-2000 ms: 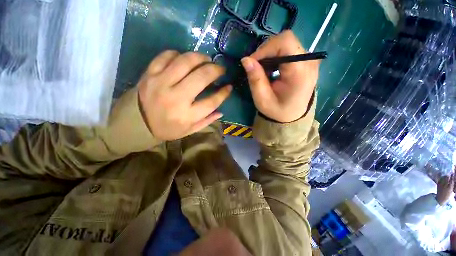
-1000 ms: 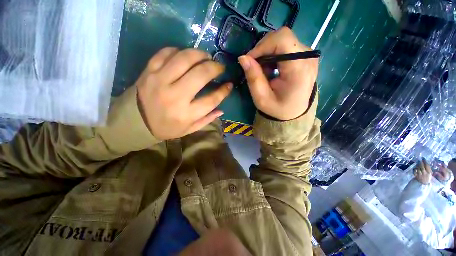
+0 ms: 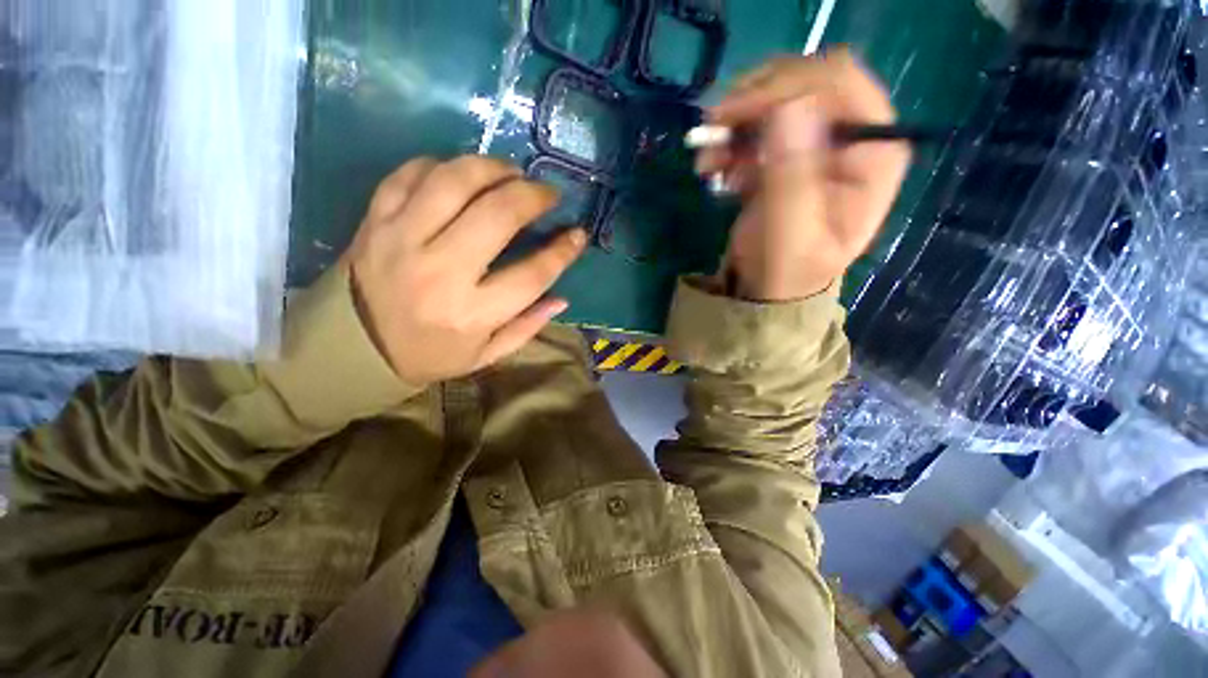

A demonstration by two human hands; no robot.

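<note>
Several black rounded-square frames (image 3: 579, 122) lie on the green mat (image 3: 398, 126) in front of me. My left hand (image 3: 457, 265) is at the near end of the frames, with its fingertips at the edge of the nearest frame (image 3: 599, 212), partly hiding it. Whether it grips that frame cannot be told for sure. My right hand (image 3: 808, 166) is blurred. It holds a thin black pen-like tool (image 3: 881, 133) with a pale tip pointing left, above the mat to the right of the frames.
A milky plastic sheet (image 3: 146, 172) covers the left side. Stacked clear plastic trays (image 3: 1047, 252) with dark parts stand at the right. Yellow-black tape (image 3: 636, 355) marks the near edge. A blue item (image 3: 943, 589) and a person's white sleeve (image 3: 1172, 530) are at lower right.
My right hand has moved right, away from the frames, with the tool, and its pale tip now shows. The view has shifted slightly. My left hand has shifted slightly left and down in the picture.
</note>
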